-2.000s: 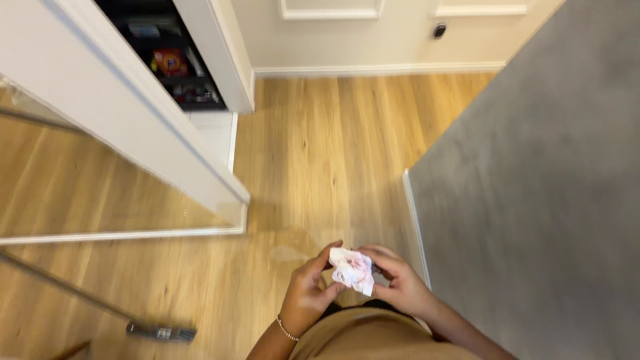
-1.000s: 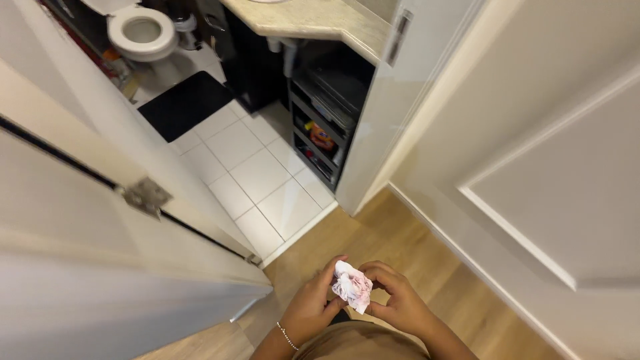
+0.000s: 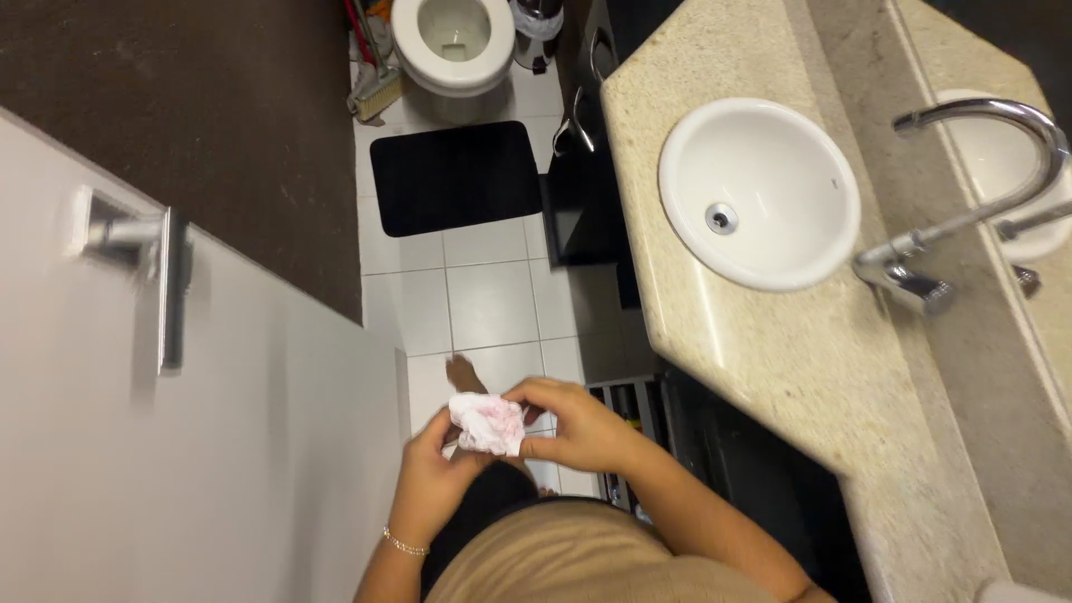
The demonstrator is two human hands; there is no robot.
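Between my two hands, in front of my waist, is a crumpled white tissue or thin cloth [image 3: 488,425] with pinkish patches. My left hand [image 3: 435,473] grips its left edge, with a beaded bracelet on the wrist. On the right edge, the thumb and fingers of my right hand [image 3: 578,425] pinch it. Some fingertips are hidden behind the crumpled piece, so whether it is paper or fabric cannot be told.
A pale door with a metal handle [image 3: 172,289] stands at left. At right, a stone countertop [image 3: 754,335] holds a round white basin [image 3: 783,201] beside a chrome faucet [image 3: 988,209]. Ahead are a black mat [image 3: 456,177], a toilet [image 3: 454,79], a broom [image 3: 377,94] and a bin [image 3: 536,38].
The view has moved from the wood-floored hallway, past the doorway, into the tiled bathroom. Both hands have kept hold of the crumpled piece throughout.
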